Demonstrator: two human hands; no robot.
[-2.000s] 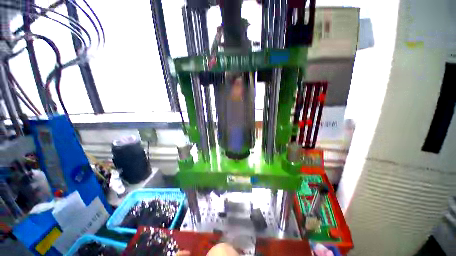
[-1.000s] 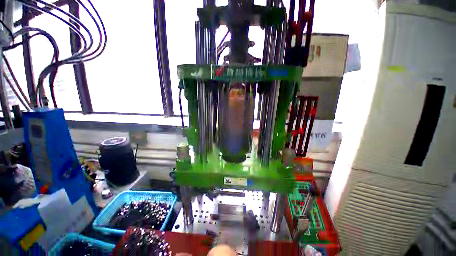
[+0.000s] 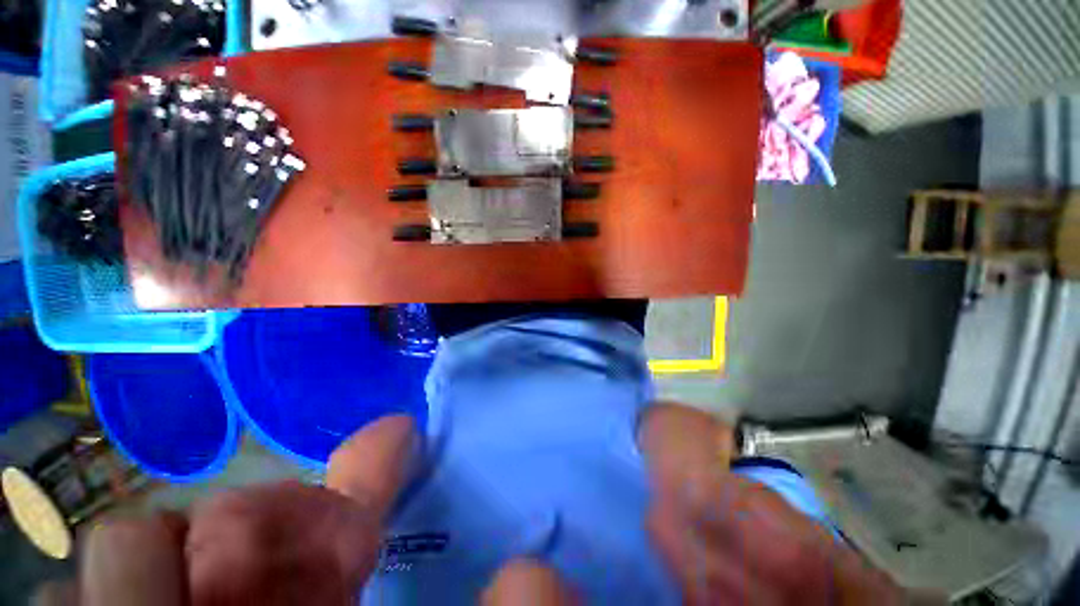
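Note:
Three silver mould plates lie one behind another on the red work board [image 3: 344, 266]: near [image 3: 495, 213], middle [image 3: 503, 142], far [image 3: 497, 65]. Black ends stick out on both sides of each. The far one looks uneven, its pieces slightly offset. A fanned bunch of black cable leads [image 3: 201, 178] with silver tips lies on the board's left. My left hand [image 3: 255, 527] and my right hand [image 3: 758, 521] are large, blurred and cut off by the bottom edge, close to the camera and away from the board. I cannot tell if either holds anything.
Light-blue baskets [image 3: 130, 331] with black parts stand left of the board. Deep blue tubs [image 3: 160, 408] are below them. The holed silver machine bed [image 3: 332, 18] borders the board's far edge. A pink cloth [image 3: 791, 113] is at right. My blue clothing [image 3: 539, 414] fills the lower middle.
The view has tilted from the green machine down to the board and my clothing. Both hands now show large at the bottom; the plates have come fully into view.

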